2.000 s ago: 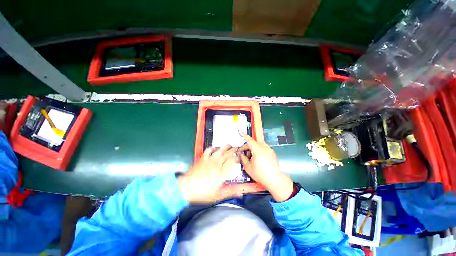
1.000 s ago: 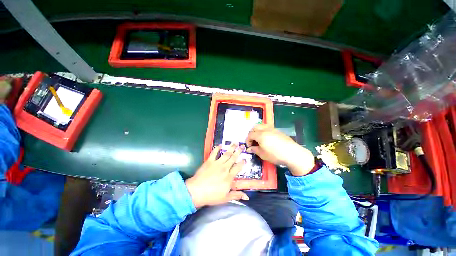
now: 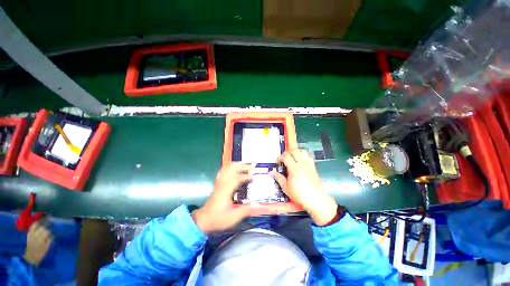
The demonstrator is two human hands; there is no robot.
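Note:
An open-backed tablet [image 3: 260, 144] lies in a red-orange frame [image 3: 228, 137] on the green bench in front of me. Its large white battery fills the upper part, with a small yellow strip at its top. My left hand [image 3: 228, 192] rests over the tablet's lower left side, fingertips at the lower edge of the battery. My right hand [image 3: 302, 180] is over the right side, thumb and fingers bent close together near the battery's lower edge. Whether the fingertips hold a small part is too small to tell.
Framed tablets lie at the left [image 3: 67, 146] and on the rear lane [image 3: 170, 68]. At the right are pale yellow bits [image 3: 366, 169], a round tin [image 3: 395, 159], a brown block [image 3: 358, 131], a black station [image 3: 428, 159] and hanging clear plastic [image 3: 442, 67]. Another person's hand [image 3: 39, 241] is at the lower left.
My left hand has drawn back to the tablet's left side with its fingers bent. My right hand has moved lower on the tablet. The neighbouring person's hand now shows lower left, by a red object.

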